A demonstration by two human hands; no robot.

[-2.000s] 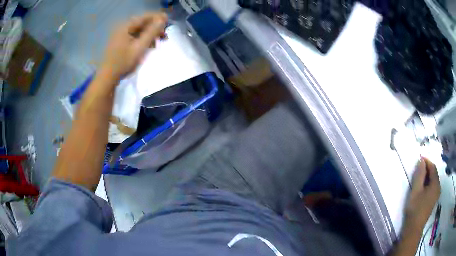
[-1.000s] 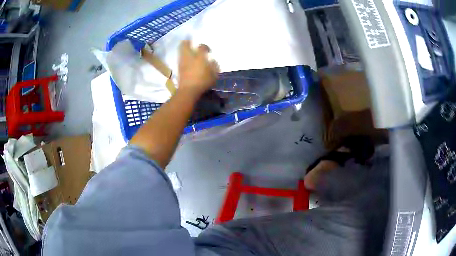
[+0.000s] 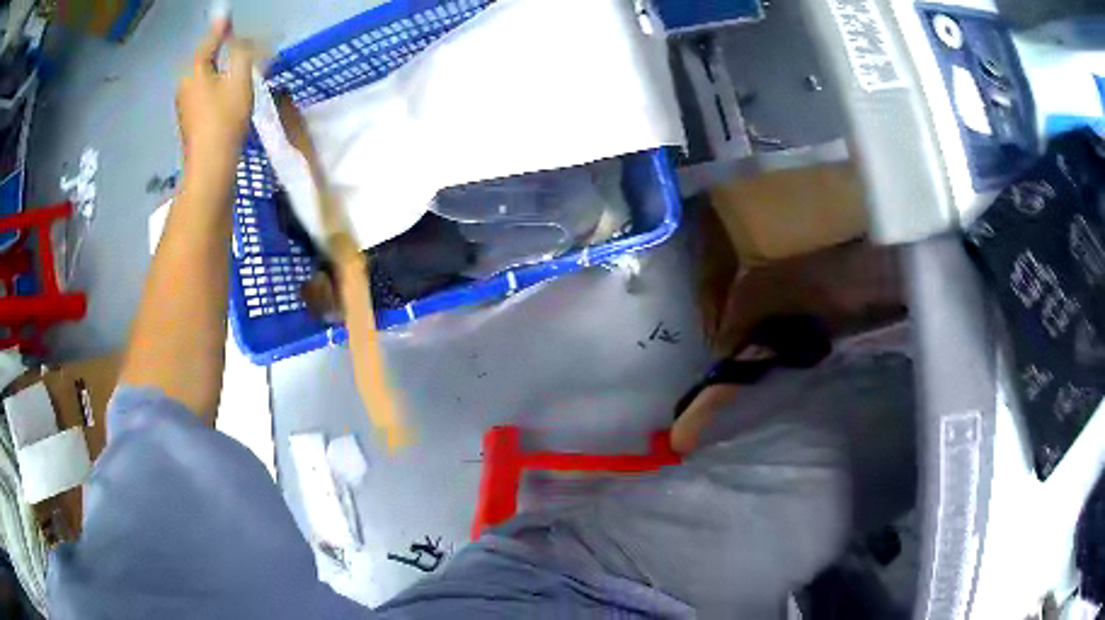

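My left hand (image 3: 218,103) is raised at the upper left, over the left end of a blue mesh basket (image 3: 454,297). Its blurred fingers appear closed on the edge of a thin white sheet (image 3: 285,151). A tan strip (image 3: 358,339) hangs along this sheet, down past the basket's front rim. A larger white sheet (image 3: 521,91) covers the back of the basket. Dark and greyish material (image 3: 521,224) lies inside it. My right hand is not in view.
Black printed fabric (image 3: 1042,291) lies on the white table at right, beside the machine's control panel (image 3: 969,73). A cardboard box (image 3: 788,212) stands right of the basket. A red stool (image 3: 582,460) is by my leg; another red stool (image 3: 36,273) is far left.
My left hand has moved left and up from over the basket's middle, and the thin sheet's edge has lifted. The tan strip now hangs over the front rim. My right hand has left the view.
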